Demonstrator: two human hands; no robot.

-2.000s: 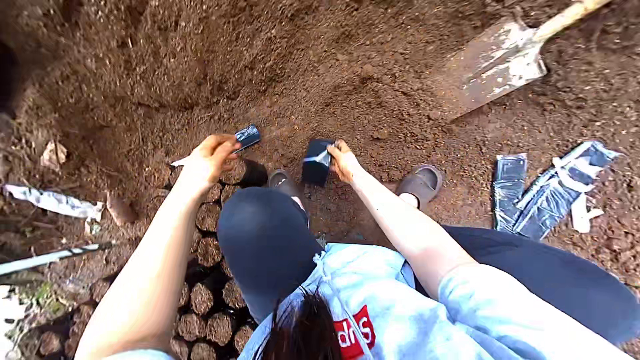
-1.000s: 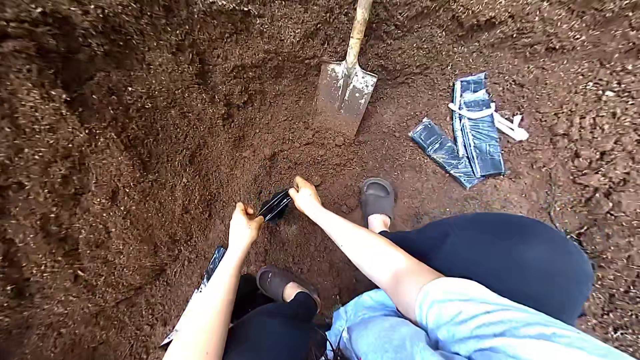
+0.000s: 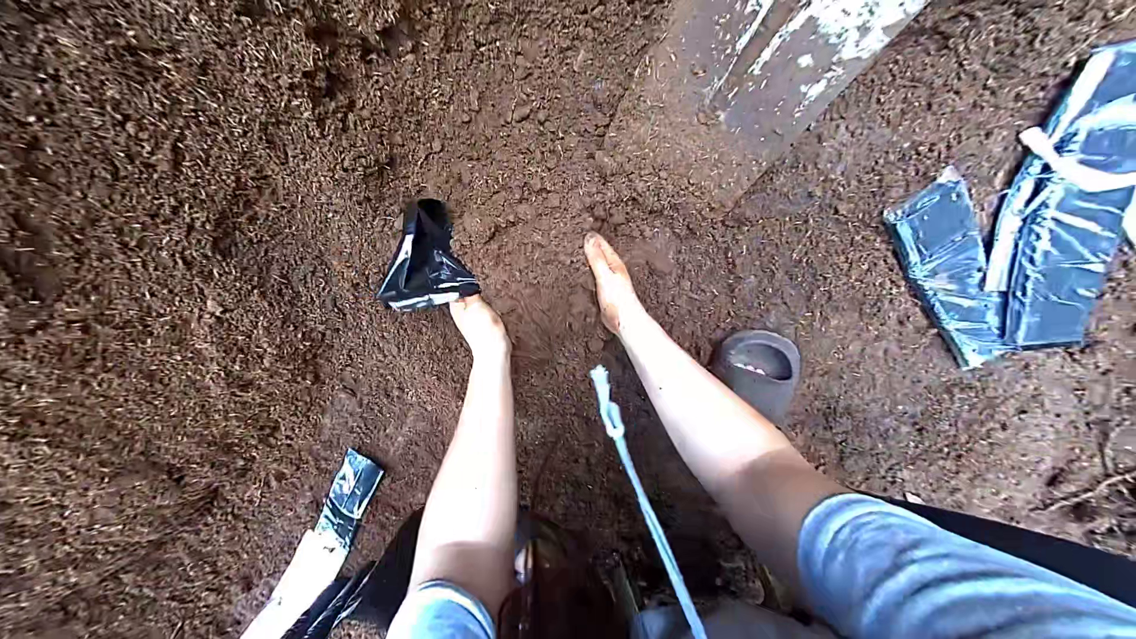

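Observation:
A small black plastic bag [image 3: 426, 266], its mouth spread, is held at its lower right edge by my left hand [image 3: 482, 325]. The fingers of that hand are partly hidden by the plastic. To the right, over the brown soil [image 3: 532, 204], my right hand [image 3: 612, 282] is extended with fingers together and nothing visible in it. The soil lies beneath and around both hands.
A soil-caked shovel blade [image 3: 772, 71] lies at the upper right. Bundles of flat black plastic bags [image 3: 1065, 240] lie at the right, and another strip [image 3: 351, 497] at the lower left. A grey clog [image 3: 759, 368] and a hanging pale drawstring [image 3: 643, 506] are near my arms.
One second ago both hands were at the black plastic bag. Now my right hand is apart from it, and the bag is spread wider in my left hand. The view has shifted closer to the soil.

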